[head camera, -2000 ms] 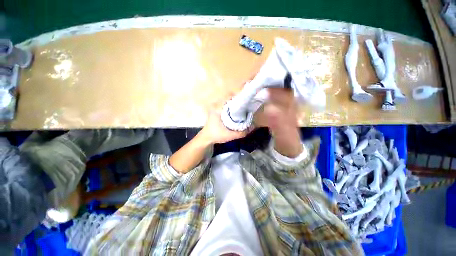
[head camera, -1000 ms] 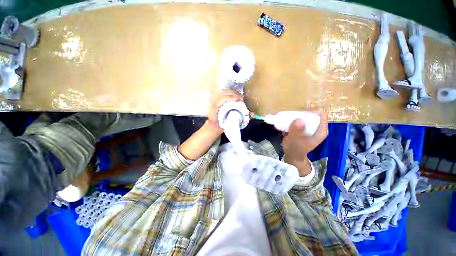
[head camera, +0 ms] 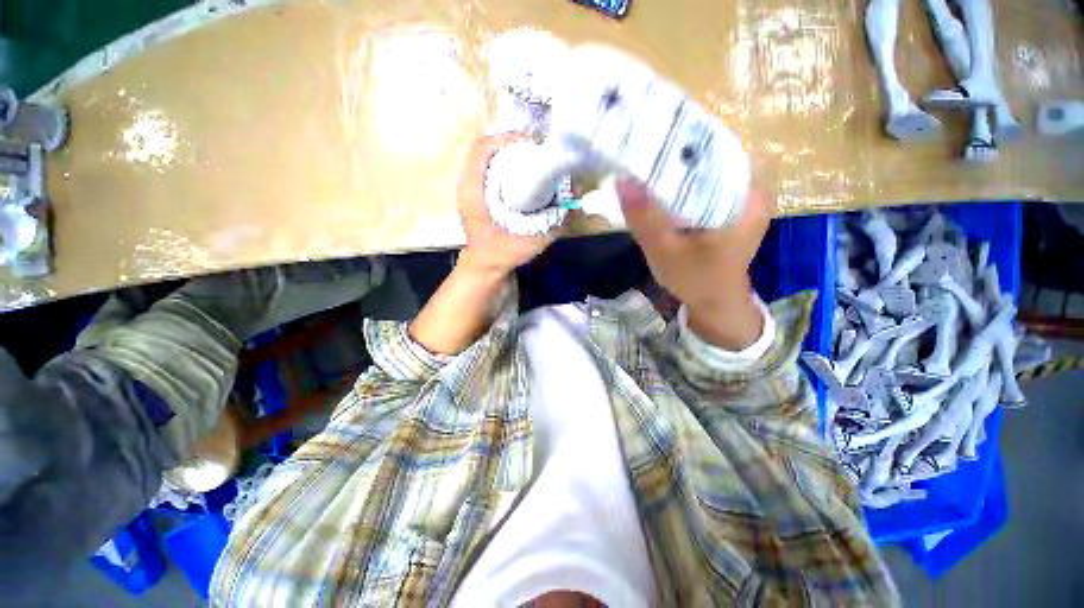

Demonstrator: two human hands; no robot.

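My left hand [head camera: 497, 233] grips the white-grey hollow body [head camera: 518, 74] at its round collar. A light-grey arm [head camera: 678, 137] sticks out of the collar, its flat oval foot with holes tilted up to the right over my right hand. My right hand [head camera: 699, 247] holds a small white applicator bottle [head camera: 603, 203], mostly hidden by the hand and the foot. Its thin green nozzle points left and is at the collar's rim, where the arm enters. Whether liquid comes out cannot be seen.
Loose grey arms [head camera: 886, 71] lie on the tan bench [head camera: 273, 154] at right, beside a small white cap-like piece [head camera: 1060, 116]. A blue crate [head camera: 1008, 264] full of arms stands by my right side. A metal fixture [head camera: 26, 208] is at far left, with a seated person's legs [head camera: 178, 356] below.
The arm's foot has swung from pointing down toward my lap to up and right. The bottle's nozzle has come to the collar's rim. Earlier, the bottle was held farther right.
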